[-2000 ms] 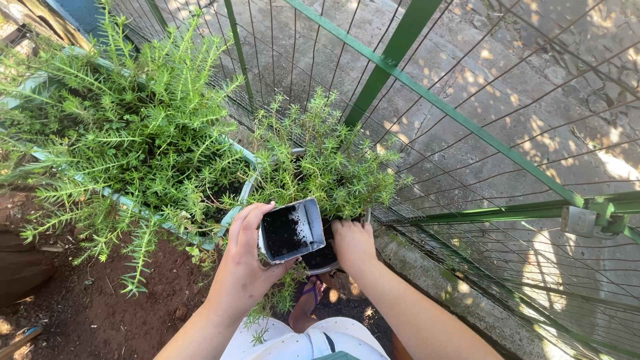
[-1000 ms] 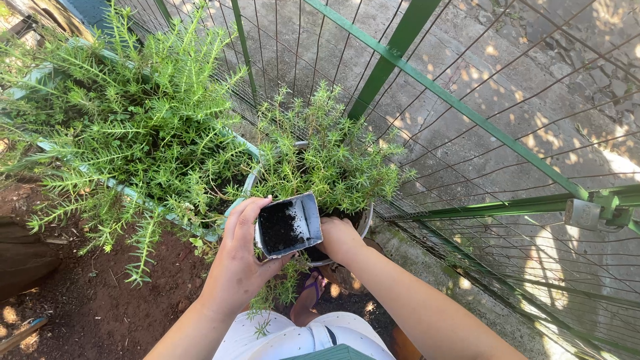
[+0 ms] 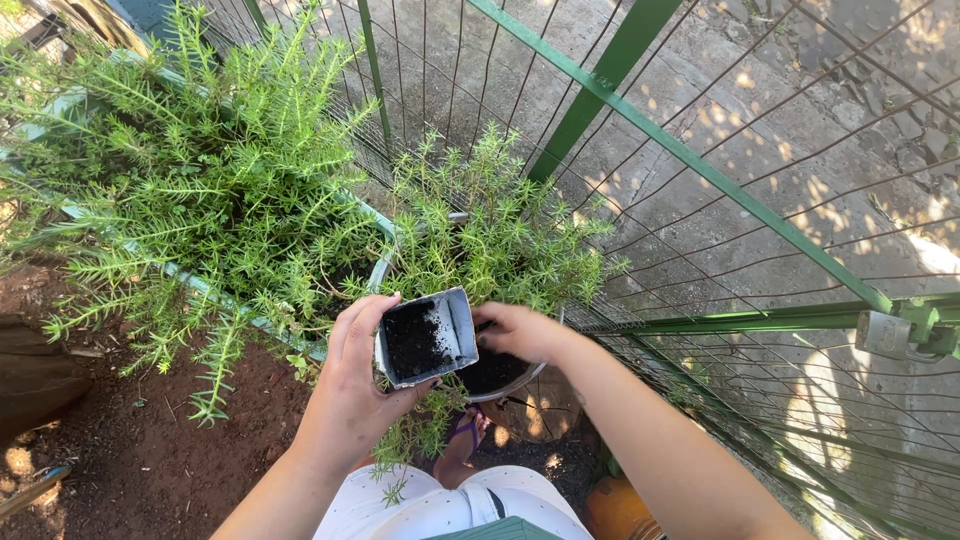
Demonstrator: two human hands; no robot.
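My left hand (image 3: 360, 375) grips a small square carton (image 3: 463, 330), tilted so that its mouth faces me, with dark soil (image 3: 412, 341) inside. Just right of the carton, my right hand (image 3: 517, 330) is over a round pot (image 3: 517, 386) of dark soil, its fingers bent and slightly blurred near the soil; whether they hold anything cannot be told. A bushy, needle-leaved green plant (image 3: 487, 240) grows in the round pot. Some of its stems hang down below the carton.
A long light-green planter (image 3: 199, 285) full of similar plants stands at the left, above reddish soil (image 3: 150, 457). A green metal and wire fence (image 3: 675, 154) with a padlock (image 3: 885, 335) runs along the right. Below the pot are a tree stump (image 3: 532, 412), a sandalled foot (image 3: 461, 442) and an orange object (image 3: 619, 510).
My right hand was lower inside the pot, mostly behind the carton's right side; it has come up and left, close beside the carton. My left hand still holds the carton.
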